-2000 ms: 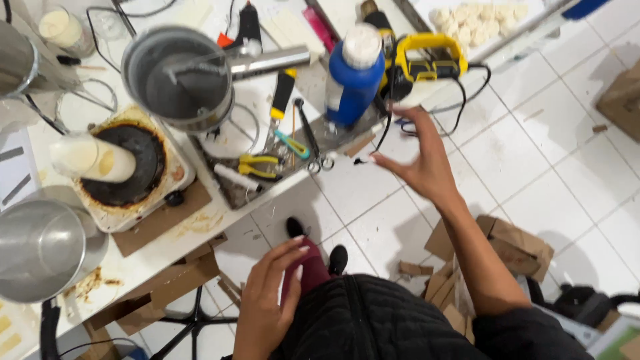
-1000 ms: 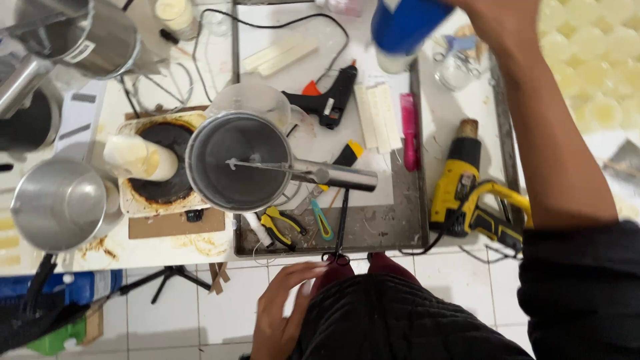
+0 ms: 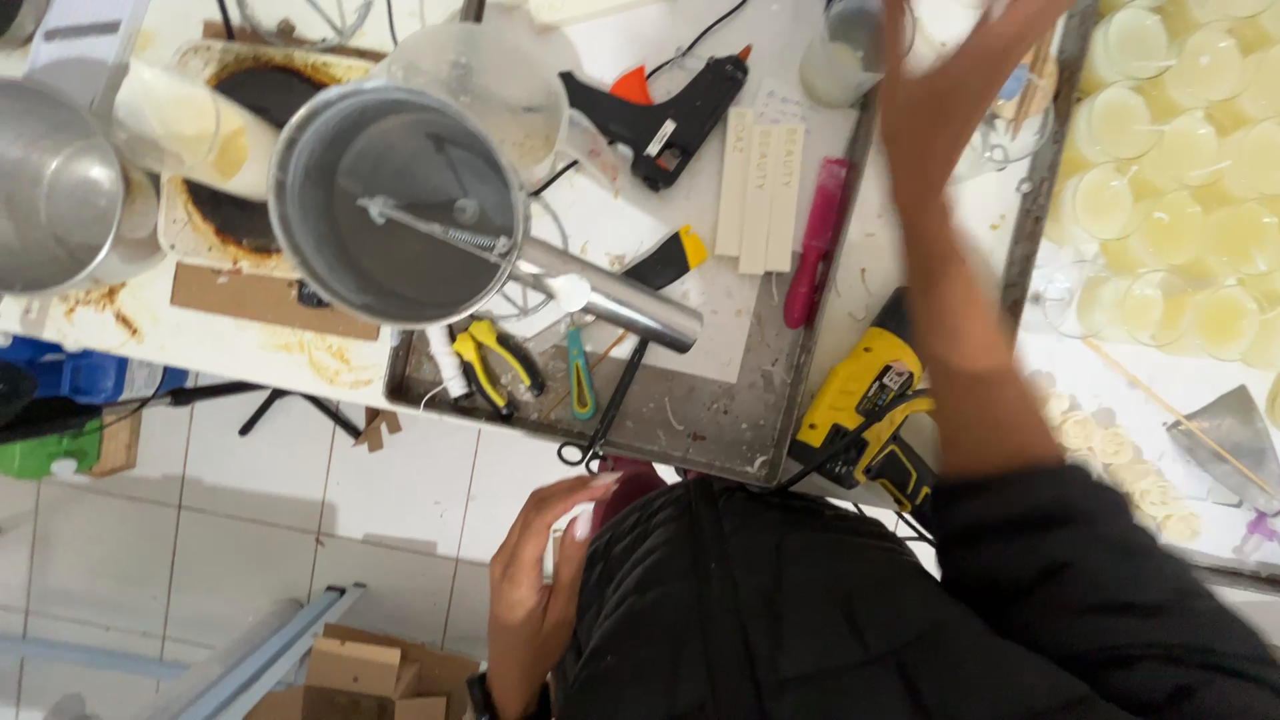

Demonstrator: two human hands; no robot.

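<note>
My right hand (image 3: pixel 945 95) is blurred at the top edge, its fingertips partly out of view, so any hold is hidden. It is above the worktable, beside a cloudy clear container (image 3: pixel 838 70). Low in the view, my left hand (image 3: pixel 540 585) has loosely curved fingers with a gap between them, against my dark jacket. A metal pot (image 3: pixel 395 205) with a long handle has a wire-like metal piece across it. Right of it are a black glue gun (image 3: pixel 665 115), pale embossed strips (image 3: pixel 760 195) and a pink-handled tool (image 3: pixel 817 240). The yellow heat gun (image 3: pixel 860 390) lies near my right forearm.
A metal tray (image 3: pixel 690 425) holds yellow-black pliers (image 3: pixel 495 368) and scissors (image 3: pixel 620 400) overhanging its front edge. A stained hotplate (image 3: pixel 235 225) and another pot (image 3: pixel 55 190) stand left. Several cups of pale yellow material (image 3: pixel 1190 160) fill the right side. Cardboard (image 3: pixel 360 670) lies on the floor.
Two seconds ago my right hand was beside the table, near the blue bottle; it is now at the top. The blue bottle, in both earlier frames, is no longer plainly visible. The view has shifted.
</note>
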